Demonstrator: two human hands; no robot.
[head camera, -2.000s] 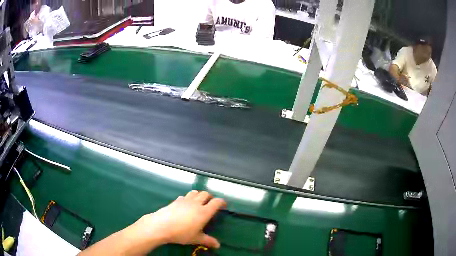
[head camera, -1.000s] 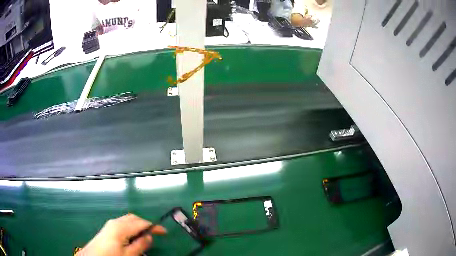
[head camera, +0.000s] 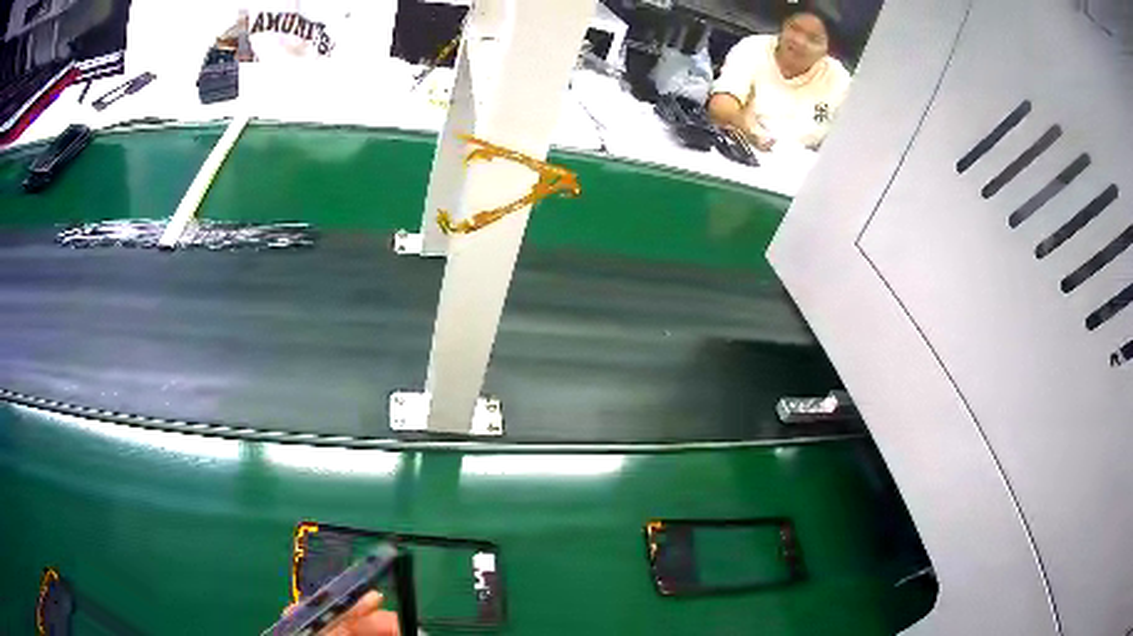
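Note:
My left hand (head camera: 360, 617) shows only as fingertips at the bottom edge, the rest cut off. It holds a black phone mid-frame (head camera: 338, 589), tilted up and seen nearly edge-on. Behind it a second mid-frame (head camera: 491, 589) lies flat on the green bench, with an orange-gold edge at its left end and a white patch at its right; the held one partly covers it. A third mid-frame (head camera: 677, 559) lies flat further right. Part of another dark piece with an orange edge (head camera: 50, 603) shows at the bottom left. My right hand is not in view.
A dark conveyor belt (head camera: 249, 336) crosses behind the bench. A white post (head camera: 478, 311) with orange band stands at the belt's near edge. A grey slotted cabinet (head camera: 919, 286) fills the right. Clear plastic strips (head camera: 249, 235) lie on the far belt edge. Two people are across the belt.
The view has swung right, then tilted slightly. My left hand has let go of the flat frame it touched earlier and holds another, now lifted more upright and lower in view.

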